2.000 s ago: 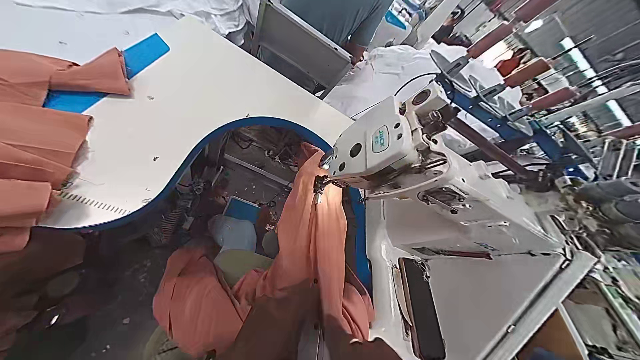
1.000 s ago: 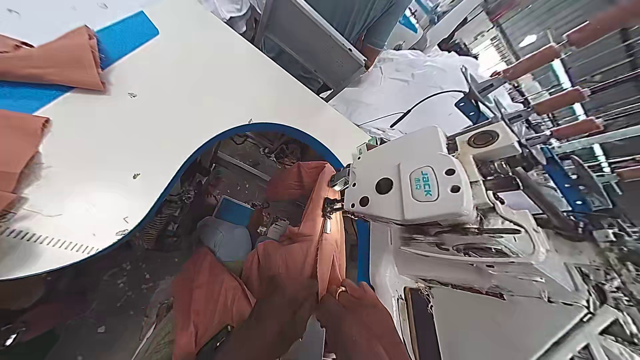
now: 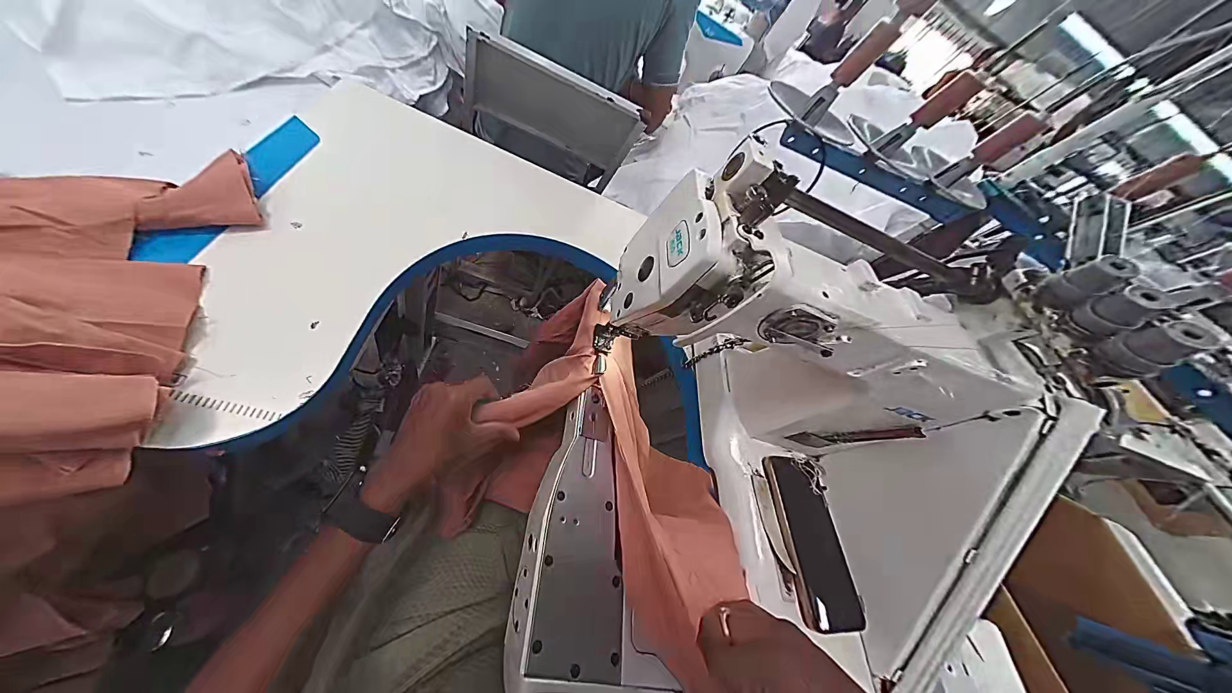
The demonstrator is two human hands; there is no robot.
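Note:
A white Jack industrial sewing machine [image 3: 664, 260] has its needle and presser foot [image 3: 602, 348] over orange-brown fabric [image 3: 664, 520]. The fabric lies under the foot and drapes along both sides of the narrow metal machine arm [image 3: 577, 568]. My left hand [image 3: 448, 433], with a dark band at its wrist, grips a gathered part of the fabric left of the foot. At the lower right, my right hand [image 3: 760, 645], wearing a ring, holds the fabric's near right part; its fingertips are partly hidden.
Orange-brown fabric pieces [image 3: 77, 318] lie on the white table [image 3: 356, 183], which has a curved blue edge. A smartphone [image 3: 816, 544] rests on the machine's right side. Thread cones [image 3: 948, 99] stand at the upper right. Another person [image 3: 587, 38] is beyond a grey panel [image 3: 549, 96].
My hands, close together on the fabric one second ago, are now apart: the left beside the machine arm, the right at the lower right. The fabric is spread along both sides of that arm.

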